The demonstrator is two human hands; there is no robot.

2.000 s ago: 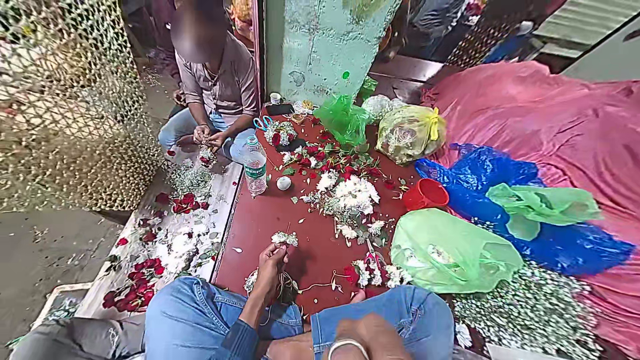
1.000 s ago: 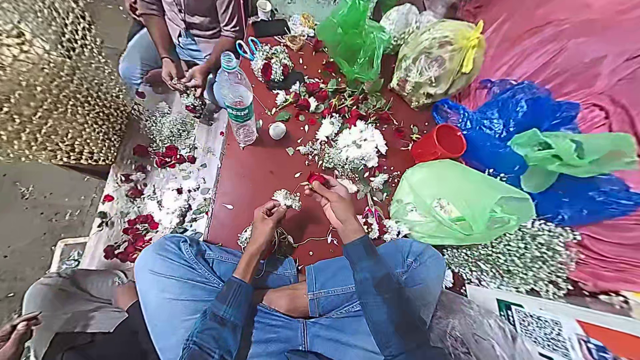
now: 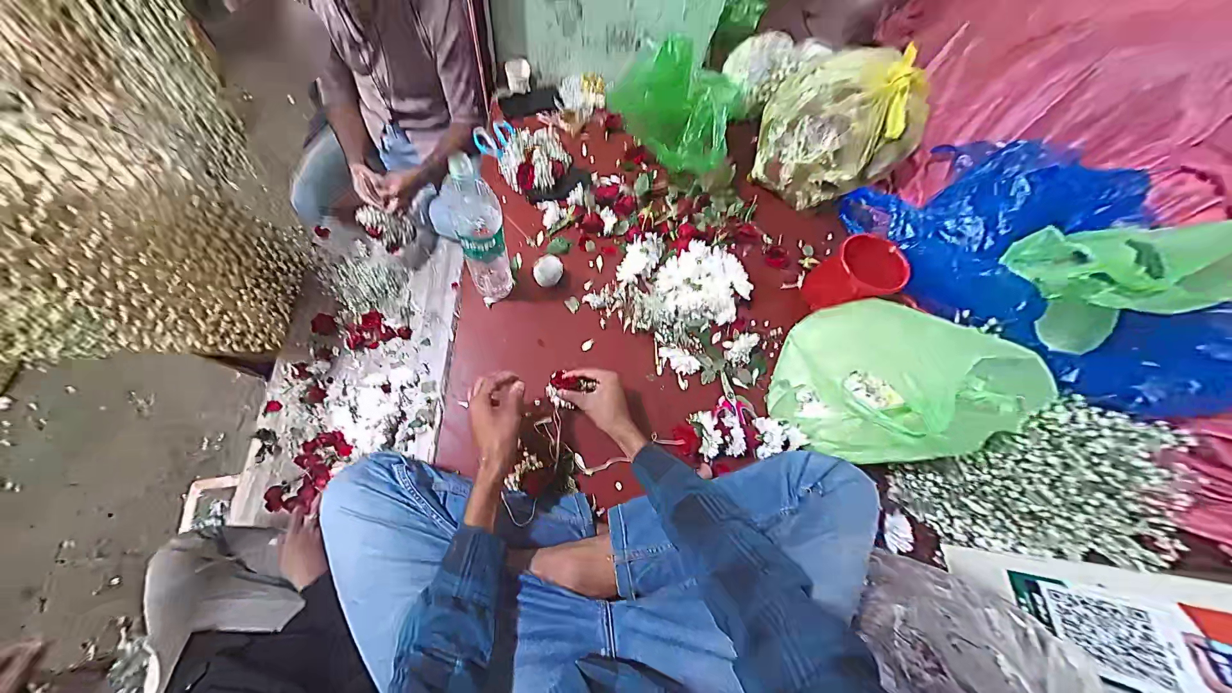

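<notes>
My right hand [image 3: 599,397] holds a small bunch of a red rose and white blossoms [image 3: 568,387] between thumb and fingers, above the red tabletop. To its left, my left hand [image 3: 497,409] is raised with fingers bent; whether it pinches a strand of thread is unclear. Pale thread [image 3: 556,433] hangs between the hands and runs over my lap. Beneath them lies a partly hidden cluster of small flowers [image 3: 526,469]. White chrysanthemums [image 3: 701,284] and red roses [image 3: 685,231] lie ahead, and more flowers with a pink-handled tool [image 3: 736,409] are beside my right knee.
A plastic water bottle [image 3: 481,241] and a white ball-like item [image 3: 548,270] stand ahead. Blue-handled scissors [image 3: 493,140] lie farther back. At right are a red plastic mug [image 3: 857,269], a green bag [image 3: 910,380] and blue plastic [image 3: 1039,202]. Another person's hands [image 3: 385,185] hold flowers at upper left.
My right hand was out of the flower area two seconds ago, then held a red rose. The white blossoms in my left hand earlier are now with the rose at my right hand.
</notes>
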